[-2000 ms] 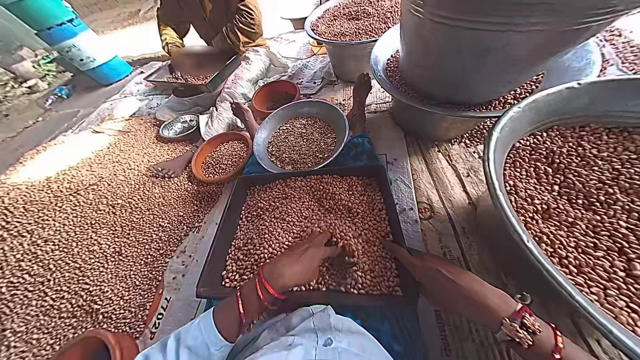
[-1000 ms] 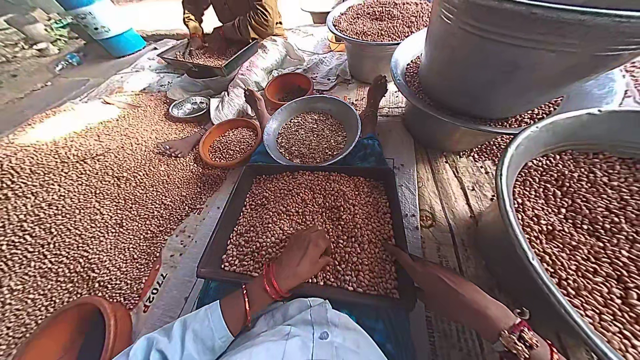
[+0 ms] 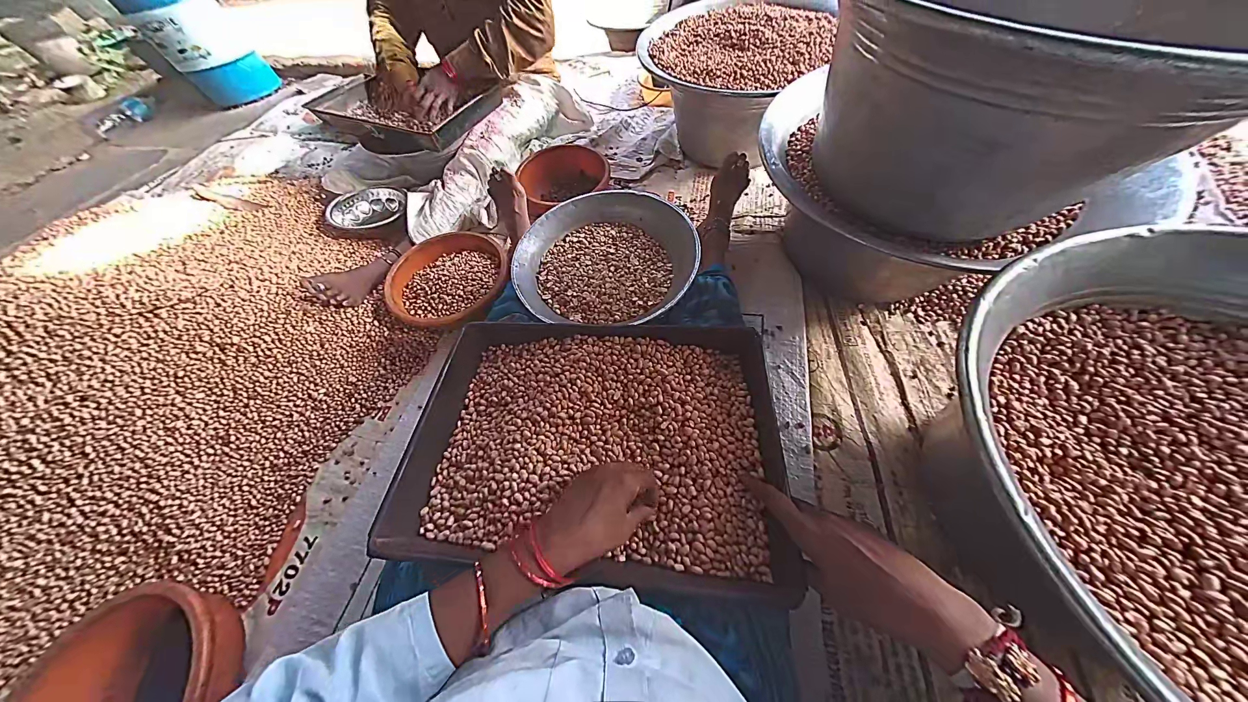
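Observation:
A dark rectangular tray (image 3: 775,419) filled with brown nuts or seeds (image 3: 604,419) lies across my lap. My left hand (image 3: 602,509), with red bands at the wrist, rests on the nuts near the tray's front, its fingers curled; whether anything is between them is hidden. My right hand (image 3: 814,534) holds the tray's right rim, fingers over the edge onto the nuts. Just beyond the tray stands a round metal bowl (image 3: 689,255) of paler pieces, and left of it an orange bowl (image 3: 395,292) holds more nuts.
Large metal basins (image 3: 975,361) of nuts stand at the right, beside a big metal vessel (image 3: 994,127). A wide heap of nuts (image 3: 175,390) covers the left. An orange pot (image 3: 219,639) is at lower left. Another person's hands (image 3: 429,93) are in a metal tray ahead.
My left hand's fingers, spread down into a hollow in the nuts two seconds ago, are now curled on top. The hollow no longer shows. My right hand stays at the tray's right edge.

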